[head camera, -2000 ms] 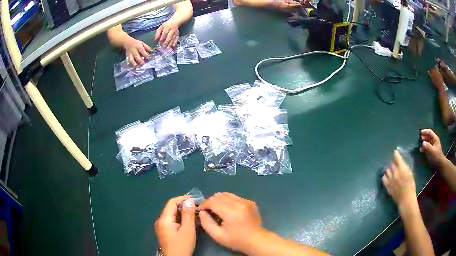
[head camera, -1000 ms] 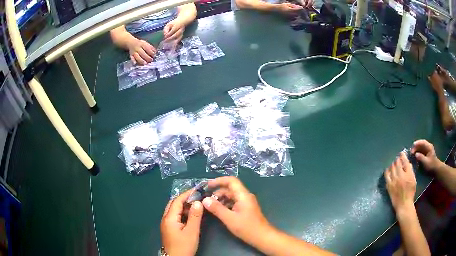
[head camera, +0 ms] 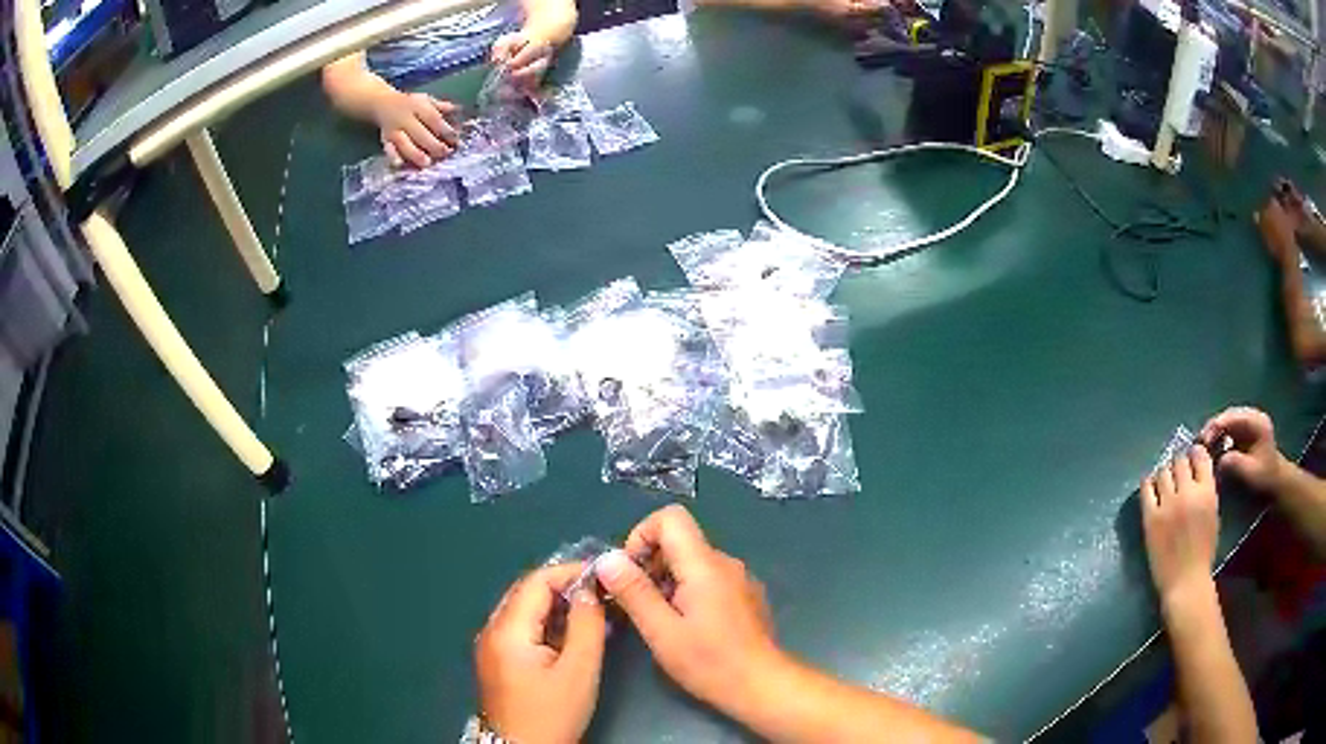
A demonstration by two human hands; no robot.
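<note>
A clear zip-lock bag [head camera: 585, 552] is pinched between my two hands near the front of the bench, mostly hidden by my fingers. My left hand [head camera: 541, 648] grips its left side. My right hand [head camera: 695, 599] grips its right side, with the thumb near the bag's upper edge. What is inside the bag cannot be made out. A pile of filled clear bags [head camera: 502, 364] lies beyond my hands in an overlapping row, with strong glare and small dark parts showing through.
A dark green bench top [head camera: 960, 378] carries a white cable loop [head camera: 894, 259], a black cable [head camera: 1149, 240] and a black and yellow device [head camera: 1003, 109]. A person opposite handles more bags [head camera: 495, 178]. Another person's hands [head camera: 1185, 516] are at right. A cream-tube shelf [head camera: 175, 356] stands left.
My hands have shifted slightly right, and my fingers have closed around the bag, which showed more spread out behind my left hand a second ago. The person opposite has raised one hand with a bag.
</note>
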